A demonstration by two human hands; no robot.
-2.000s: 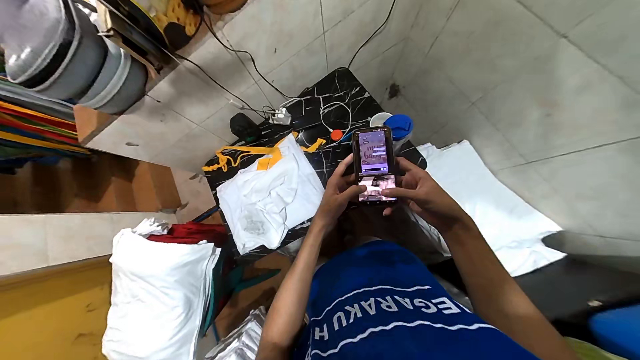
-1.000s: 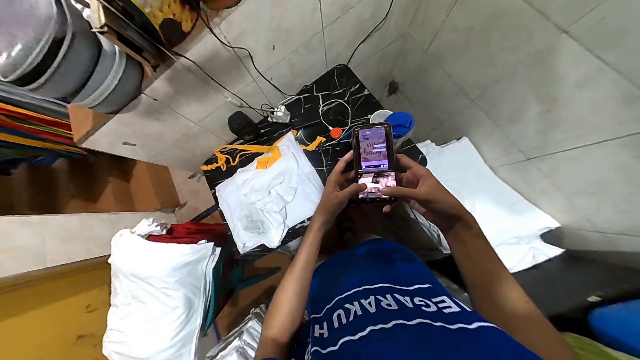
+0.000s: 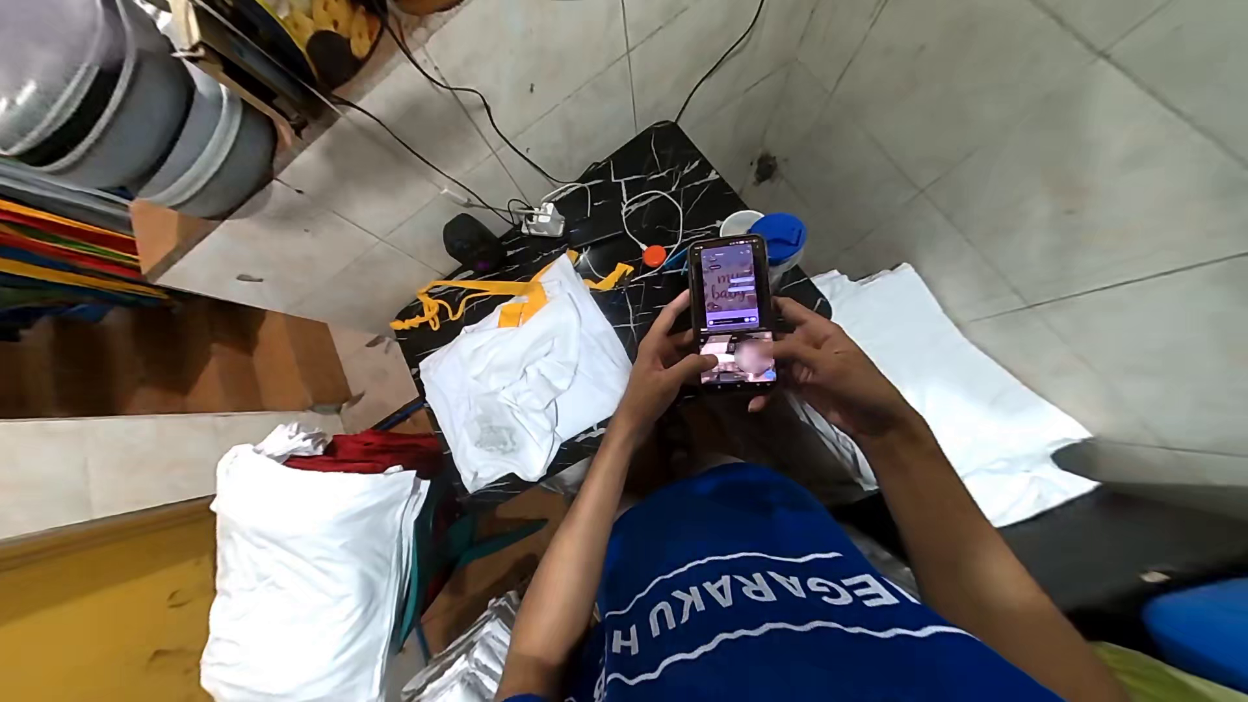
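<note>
A dark-framed smartphone (image 3: pixel 731 312) with a lit screen is held upright between my two hands, above the front of a black marble-patterned table (image 3: pixel 673 156). My left hand (image 3: pixel 658 375) grips its left side, with the thumb over the lower screen. My right hand (image 3: pixel 843 370) holds the right edge, its thumb at the lower right of the screen. Left of the phone, a crumpled white cloth (image 3: pixel 526 380) lies on the table with yellow-orange strips (image 3: pixel 526 302) along its upper edge. A cup with a blue lid (image 3: pixel 780 234) stands just behind the phone.
A white charger (image 3: pixel 543 220), a coiled white cable (image 3: pixel 653 195), an orange cap (image 3: pixel 654 255) and a black rounded object (image 3: pixel 471 240) are on the table. White folded fabric (image 3: pixel 955 390) lies at right; another white stack (image 3: pixel 312 575) is at lower left. Grey tubs (image 3: pixel 156 117) stand upper left.
</note>
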